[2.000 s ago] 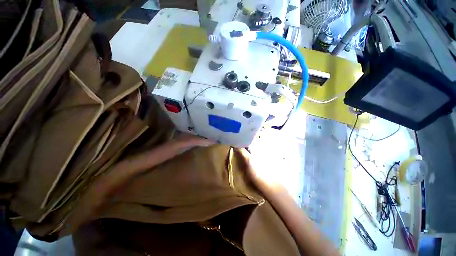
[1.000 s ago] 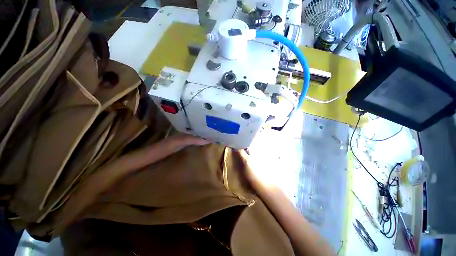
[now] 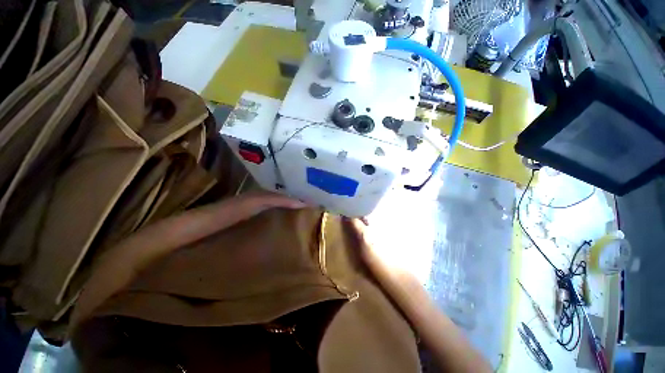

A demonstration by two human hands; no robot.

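A large brown workpiece (image 3: 240,255) lies in front of the white sewing machine head (image 3: 328,160), its far edge under the head. A lighter seam strip (image 3: 322,244) runs down it, and a dark opening shows nearer me. My left hand (image 3: 273,200) lies on the workpiece's left far edge, its fingertips at or behind the head's lower edge. My right hand (image 3: 357,232) lies at the workpiece's right edge near the bright needle area. Both hands' fingertips are hidden by the machine head, and the needle is hidden too.
A tall stack of brown workpieces (image 3: 87,175) stands at the left. A black-framed control panel (image 3: 601,138) is at the right. Thread snips or tweezers (image 3: 536,346), a red-handled screwdriver (image 3: 594,339), black cable and a tape roll (image 3: 609,253) lie right. A fan (image 3: 481,25) stands behind.
The workpiece's seam strip and near folds have shifted slightly left. Both hands stay near the machine head. The machine and panel appear slightly farther right in the picture.
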